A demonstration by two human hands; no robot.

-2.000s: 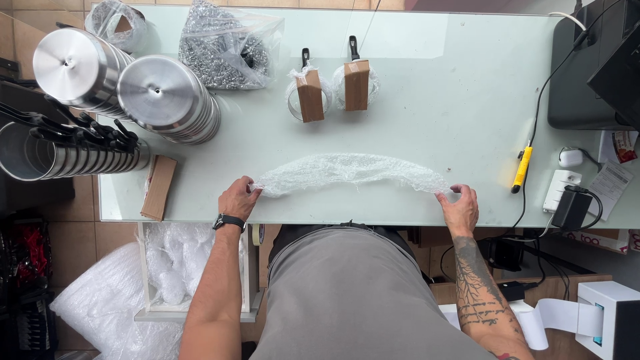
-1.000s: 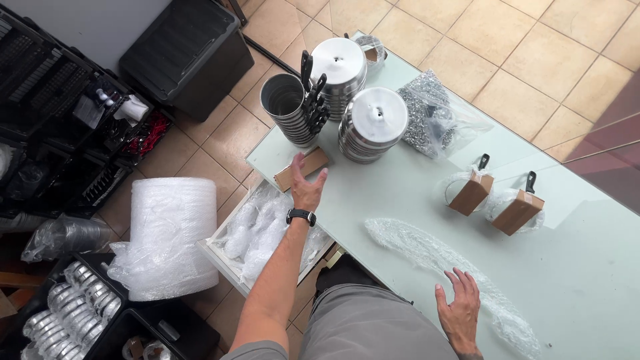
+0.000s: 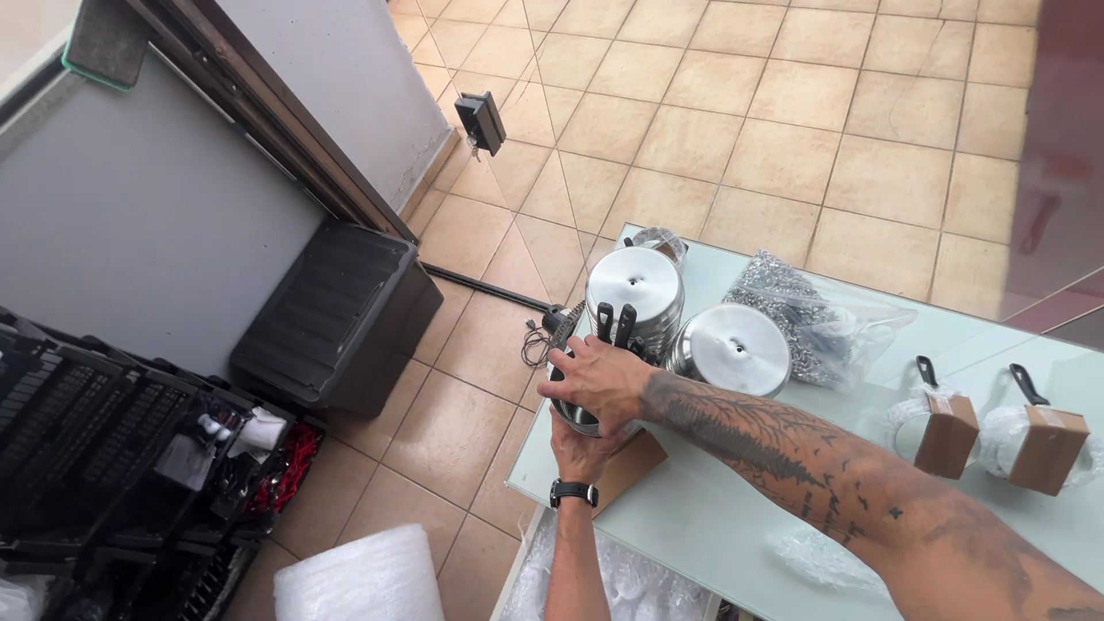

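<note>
Both of my hands are at the stack of metal pots with black handles (image 3: pixel 614 321) on the glass table's left corner. My right hand (image 3: pixel 599 379) reaches across with its fingers spread over the top pot (image 3: pixel 575 417); how firmly it grips cannot be told. Below it, my left hand (image 3: pixel 582 448) is against the pot's near side, its fingers mostly hidden. A flat piece of brown cardboard (image 3: pixel 634 466) lies beside my left wrist. Bubble wrap (image 3: pixel 824 556) lies on the table, partly behind my right arm.
Two stacks of upturned metal pots (image 3: pixel 634 285) stand close beyond my hands. A clear bag of small metal parts (image 3: pixel 798 319) lies behind them. At right are two wrapped, handled items with cardboard (image 3: pixel 1048 448). An open drawer (image 3: pixel 552 569) of wrap sits below; a bubble wrap roll (image 3: pixel 362 578) stands left.
My right hand has moved from beside the bubble wrap to the stack of handled pots. My left hand has left the cardboard and is now at the pots too. The view has shifted left.
</note>
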